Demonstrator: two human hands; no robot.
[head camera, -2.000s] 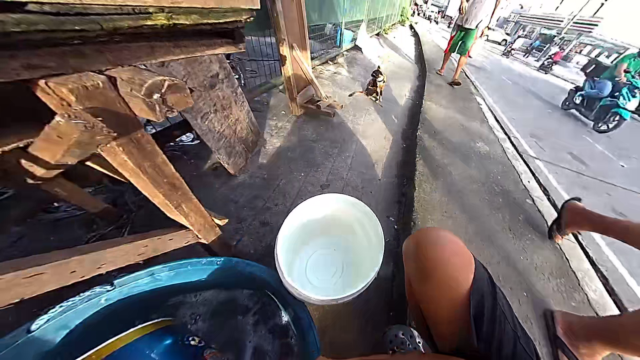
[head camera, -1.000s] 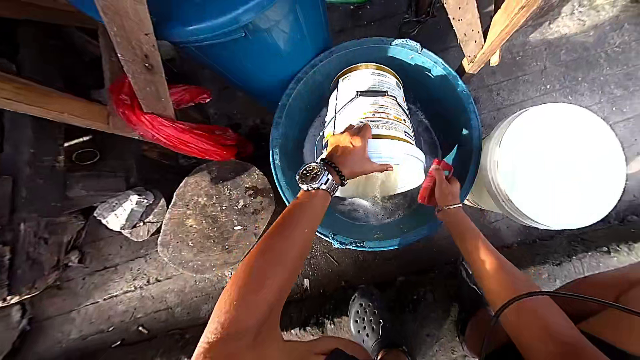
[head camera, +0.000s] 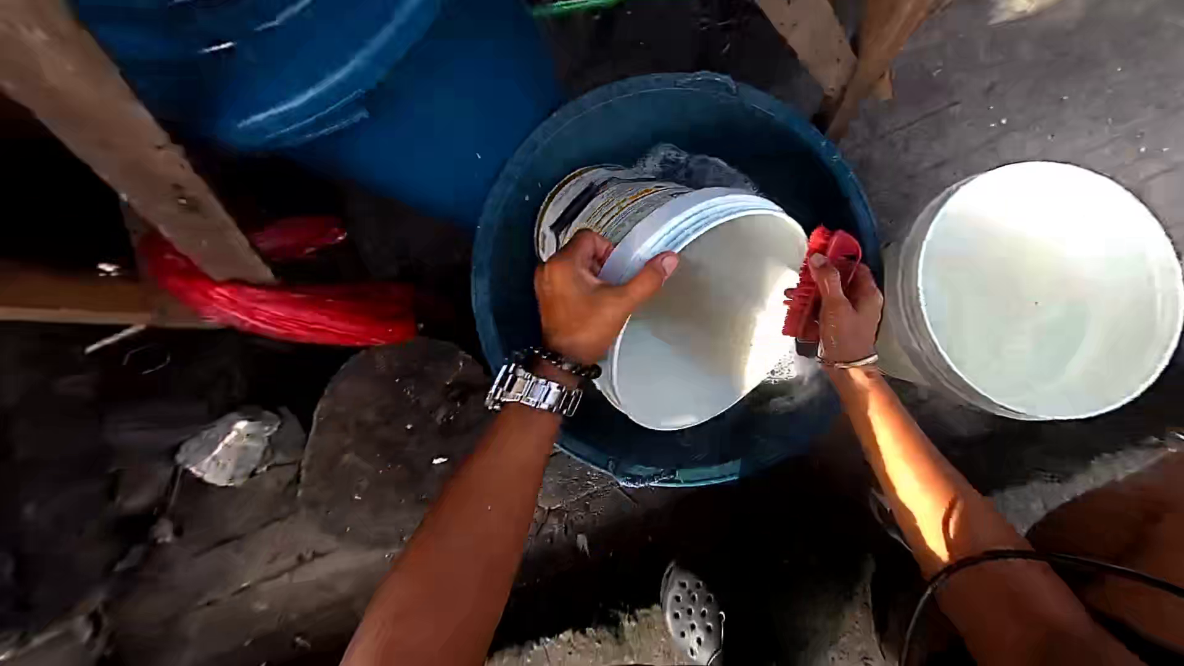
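Note:
A white plastic bucket with a printed label (head camera: 708, 319) lies tilted inside a round blue plastic tub (head camera: 675, 474), its open mouth facing me. My left hand (head camera: 592, 296) grips the bucket's rim at its left side, thumb over the edge. In my right hand (head camera: 846, 310) is a red scrub brush (head camera: 814, 287), bristles toward the bucket's mouth, close to the right side of the rim. Foamy water (head camera: 694, 171) shows in the tub behind the bucket. Whether the bristles touch the bucket cannot be told.
A second white bucket (head camera: 1045, 291) stands right of the tub. A large blue plastic container (head camera: 407, 111) is behind left, near wooden beams (head camera: 139, 148) and a red plastic bundle (head camera: 305, 305). A dark flat round slab (head camera: 388, 435) lies left of the tub.
The labelled bucket has turned in the tub, so its mouth now faces me more. My left hand has moved from its side to its rim. The view swung down from the street earlier.

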